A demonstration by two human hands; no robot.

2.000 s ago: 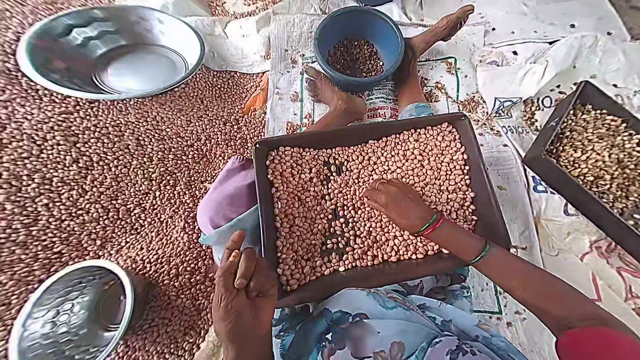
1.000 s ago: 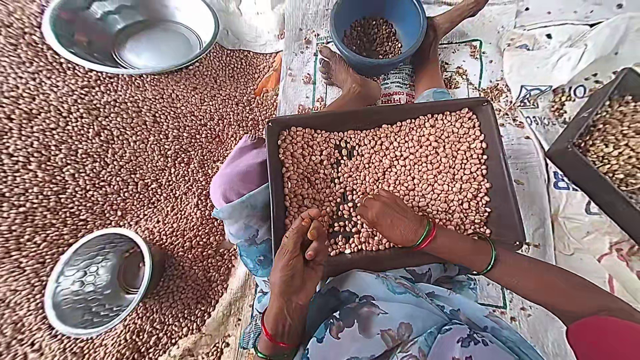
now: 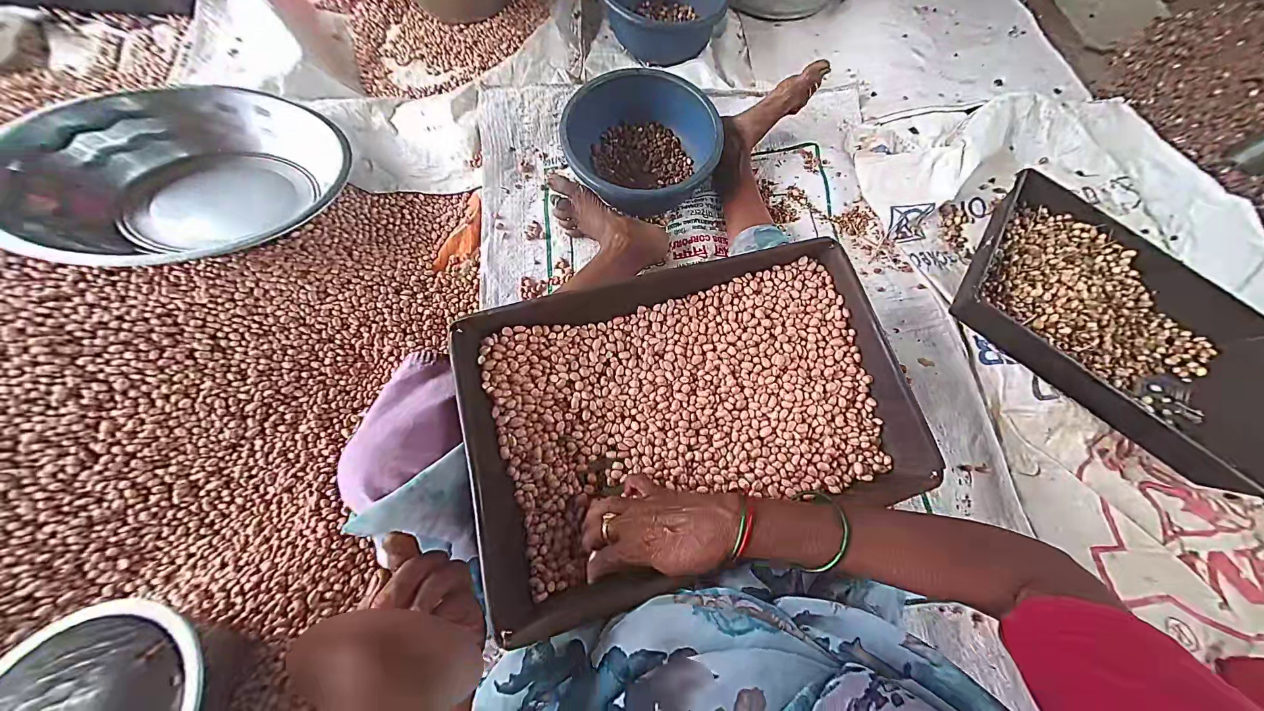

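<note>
A dark rectangular tray (image 3: 904,395) full of pinkish shelled nuts, which look like peanuts (image 3: 691,385), rests across my lap. My right hand (image 3: 664,531), with a ring and bangles at the wrist, is palm down on the nuts near the tray's front edge, left of its middle; its fingertips are partly hidden, so I cannot tell whether they hold any. Outside the tray, by its front left corner, is my left hand (image 3: 430,588), fingers curled and partly blurred; whether something is in it does not show.
Loose nuts (image 3: 197,425) cover the floor at left, with a wide steel basin (image 3: 326,158) and a metal bowl (image 3: 188,642) on them. A blue plastic bowl (image 3: 578,128) of dark bits stands between my feet. At right, another dark tray (image 3: 1076,395) holds paler pieces on woven sacks (image 3: 918,365).
My right hand has moved left and toward the tray's front edge. My left hand, over the tray's front left part a second ago, is now outside it. The gap among the nuts has mostly closed.
</note>
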